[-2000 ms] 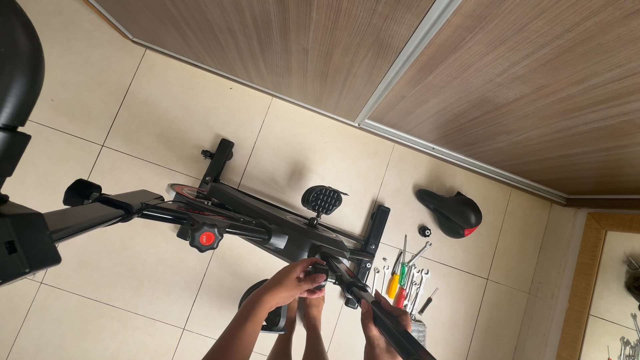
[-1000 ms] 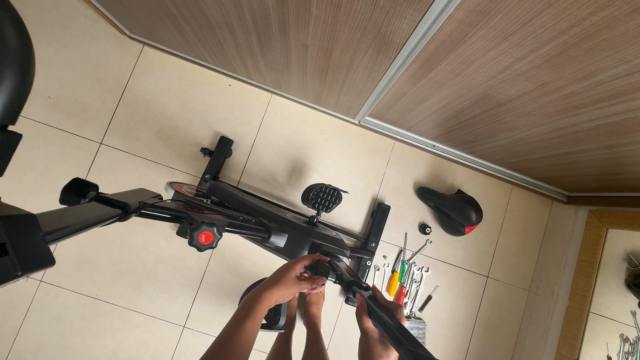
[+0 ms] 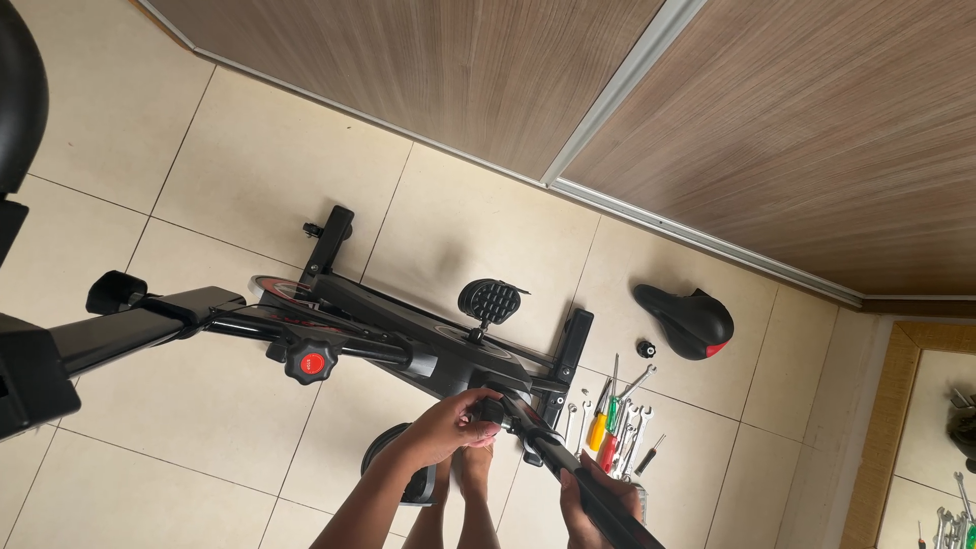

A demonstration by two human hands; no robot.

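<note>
My left hand (image 3: pixel 450 427) grips a black adjustment knob (image 3: pixel 488 412) at the side of the exercise bike's seat tube, with its fingers curled around it. My right hand (image 3: pixel 598 499) is wrapped around the black seat post (image 3: pixel 618 511), which slants up from that tube toward the lower right. The exercise bike's frame (image 3: pixel 396 320) stands on the tiles, running left from my hands. A black pedal (image 3: pixel 492 301) shows on its far side, and another pedal is partly hidden behind my left forearm. A red-centred tension knob (image 3: pixel 311 364) sits on the frame.
A black bike saddle (image 3: pixel 686 320) lies on the floor at right, beside a small black knob (image 3: pixel 646 349). Screwdrivers, including a yellow-handled one (image 3: pixel 598 431), and several wrenches (image 3: pixel 633 435) lie below it. A wood-panelled sliding door (image 3: pixel 427 69) borders the floor; a framed mirror (image 3: pixel 938 442) stands at far right.
</note>
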